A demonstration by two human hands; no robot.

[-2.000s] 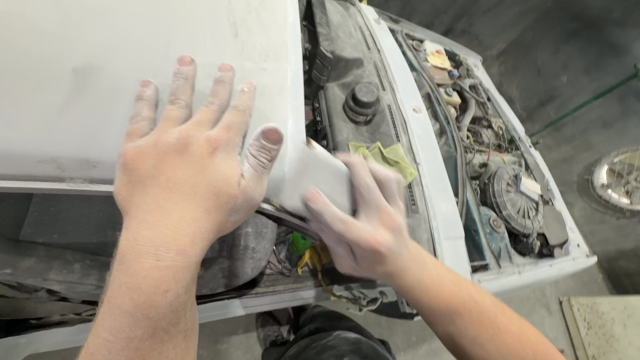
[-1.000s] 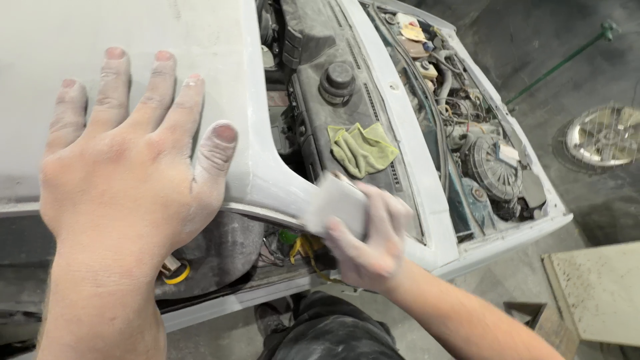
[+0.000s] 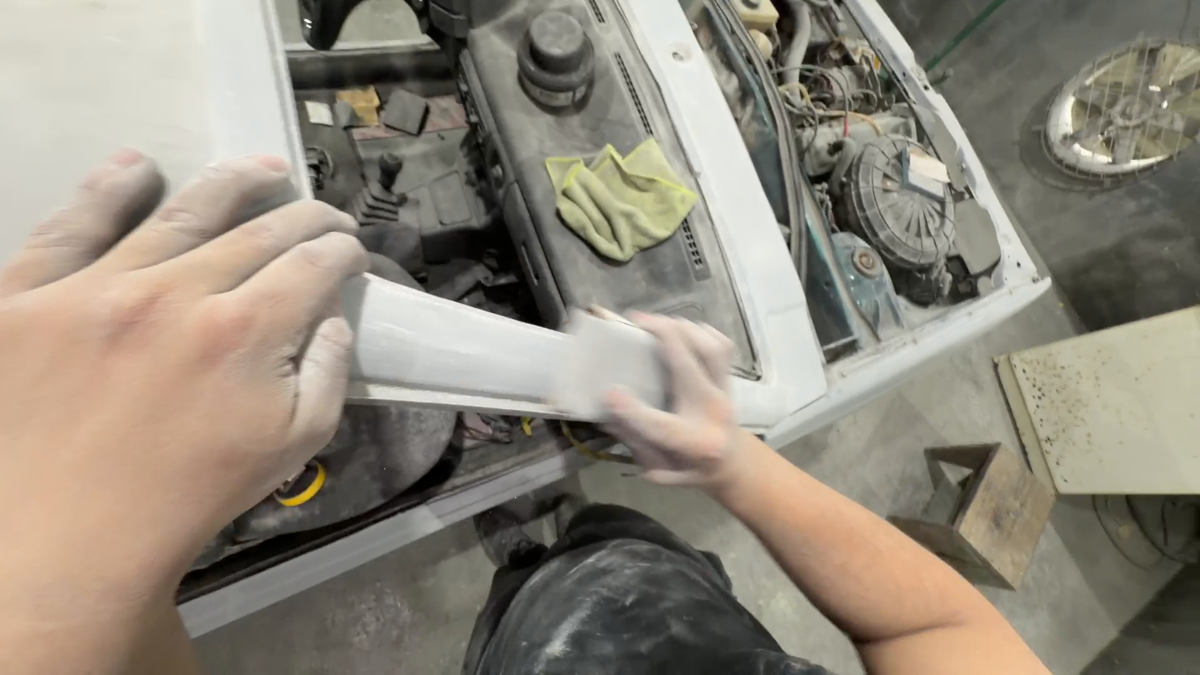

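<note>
My right hand (image 3: pixel 680 398) grips a pale, blurred sanding block (image 3: pixel 614 366) laid on the lower end of the car's windshield pillar (image 3: pixel 450 347). Dust whitens my fingers on both hands. My left hand (image 3: pixel 216 300) rests on the roof edge near the pillar's upper end, fingers slightly spread and bent, holding nothing that shows. The pale roof panel (image 3: pixel 122 84) fills the upper left. A yellow-green cloth (image 3: pixel 621 199) lies crumpled on the dusty dashboard (image 3: pixel 506 141), beyond the block.
Right of the dashboard lies the open engine bay with a round air filter housing (image 3: pixel 900 202). A caged fan (image 3: pixel 1125 112), a wooden stool (image 3: pixel 1003 516) and a light panel (image 3: pixel 1116 403) are at the right. A roll of yellow tape (image 3: pixel 302 485) lies on the seat.
My left hand has moved from flat on the roof to the roof edge by the pillar. My right hand has slid the block down the pillar toward its base. The view has shifted.
</note>
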